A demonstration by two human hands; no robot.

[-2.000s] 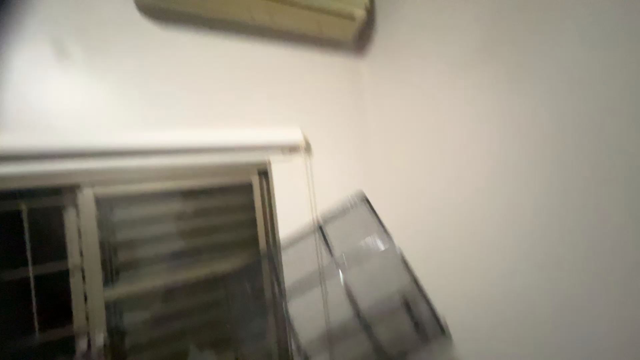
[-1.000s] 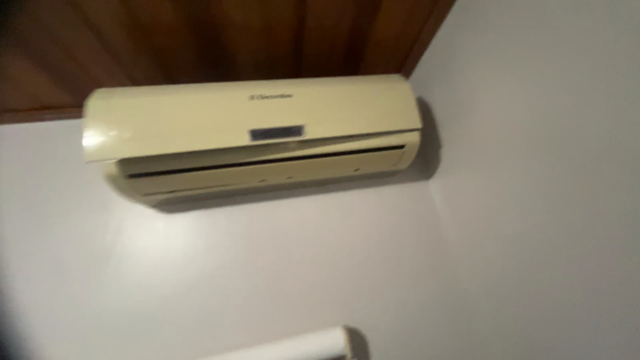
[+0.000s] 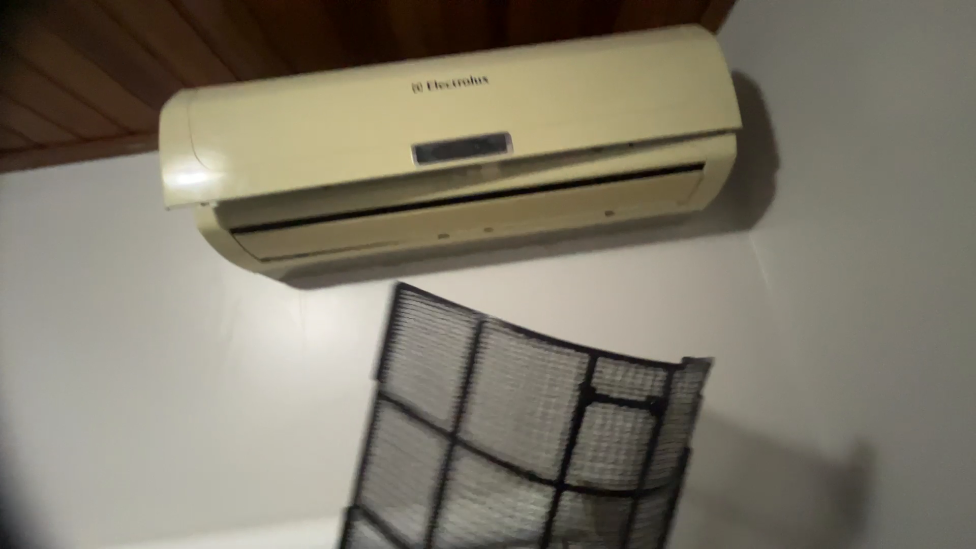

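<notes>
A black-framed mesh air filter rises from the bottom edge of the head view, upright and slightly curved, its lower part cut off. Neither my left hand nor my right hand can be made out, so what holds the filter is hidden. Above it, a cream Electrolux split air conditioner is mounted on the wall. The unit's front cover stands a little away from the body along its lower edge, leaving a gap. A small dark display panel sits in the cover.
Dark wooden ceiling boards run just above the unit. The white wall meets another wall at a corner on the right. A blurred pale bar shows low at the left.
The view has swung up from the window to the air conditioner. The mesh filter, seen two seconds ago beside the window and absent one second ago, is in view again below the unit.
</notes>
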